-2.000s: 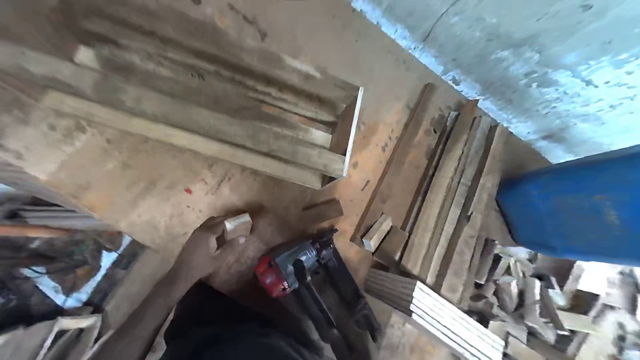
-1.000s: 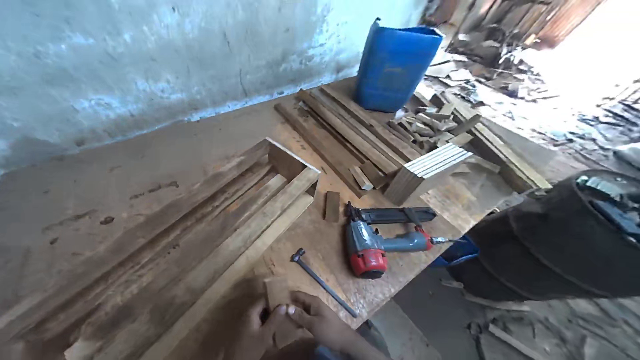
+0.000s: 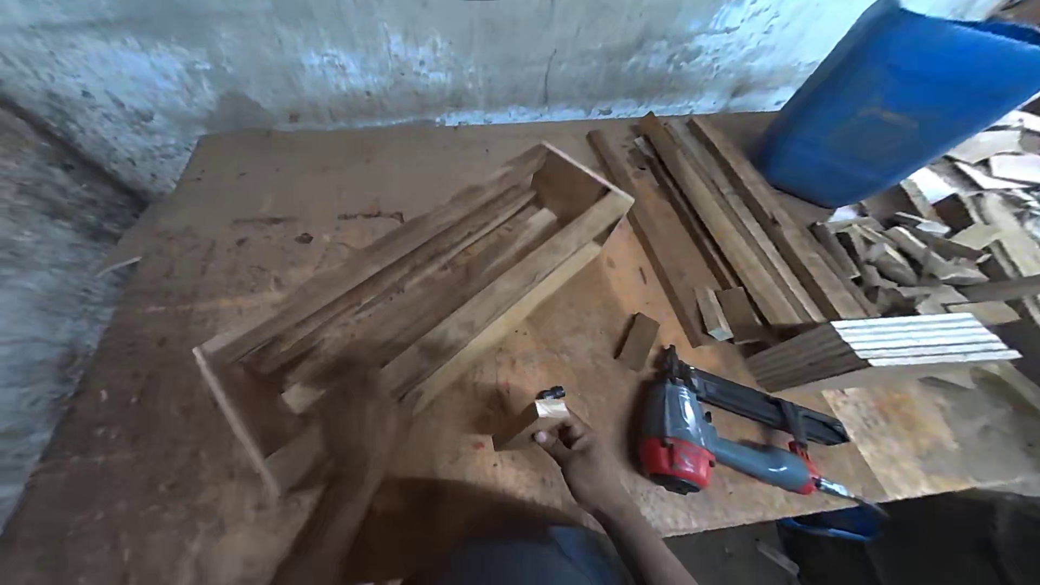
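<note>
A small wooden block is between the thumb and fingers of my right hand, just above the workbench. A long rectangular wooden frame lies slantwise on the bench. My left hand, blurred, is over the near side of that frame near its left end; whether it grips anything cannot be made out. Right of my right hand lies a grey and red pneumatic nailer with a hose fitting. A dark, small tool head shows just behind the held block, the rest of it hidden.
Another wood block lies between frame and nailer. Long boards and a stack of short planks are at the right. A blue plastic container stands by the wall, beside offcuts. The bench's front edge is near the nailer.
My hands were together at a block one second ago; now they are apart, the left over the frame and the right with the block. The view has shifted.
</note>
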